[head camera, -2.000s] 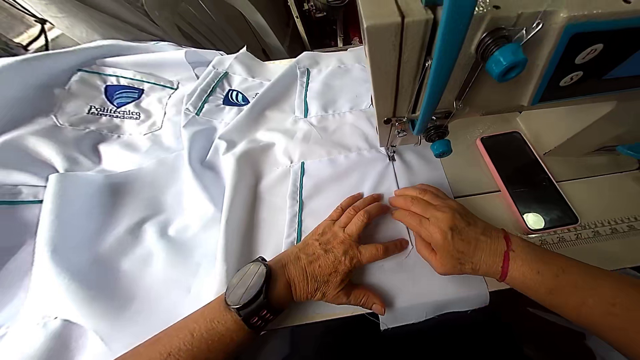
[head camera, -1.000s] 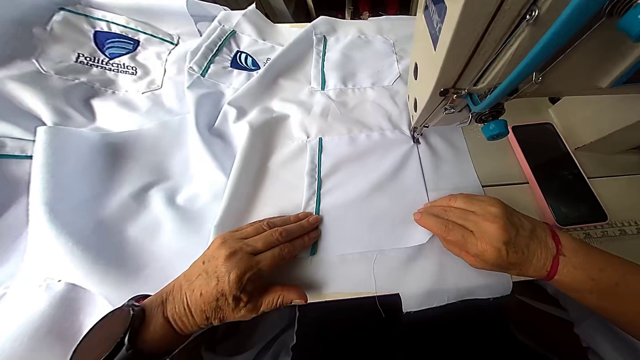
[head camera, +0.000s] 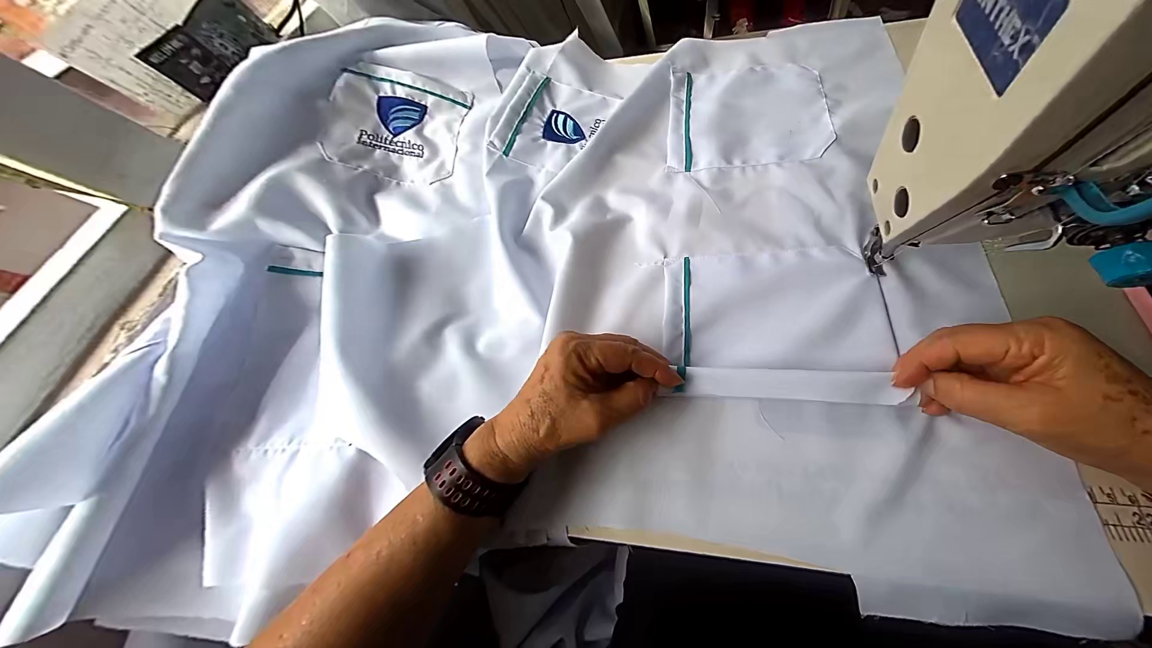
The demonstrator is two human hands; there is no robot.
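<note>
White garment fabric (head camera: 765,504) lies spread over the sewing table. On it, a white pocket piece (head camera: 783,315) with a teal trim strip (head camera: 687,306) has its near edge folded over into a narrow band. My left hand (head camera: 603,378) pinches that folded edge at the trimmed corner. The other end of the fold is pinched by my right hand (head camera: 999,369), below the sewing machine's presser foot (head camera: 874,252). The presser foot rests at the pocket piece's far right corner. A finished-looking pocket (head camera: 756,117) with teal trim lies farther back.
The sewing machine head (head camera: 972,126) stands at the right, with a blue knob (head camera: 1120,265) on it. More white fabric with an embroidered pocket (head camera: 396,135) spreads to the left. A measuring scale (head camera: 1125,517) shows at the right edge, and the table edge (head camera: 702,546) runs in front.
The pocket piece's near edge, flat one second ago, is now folded over. My left hand has gone from lying flat by the trim to pinching the fold. The view has shifted left.
</note>
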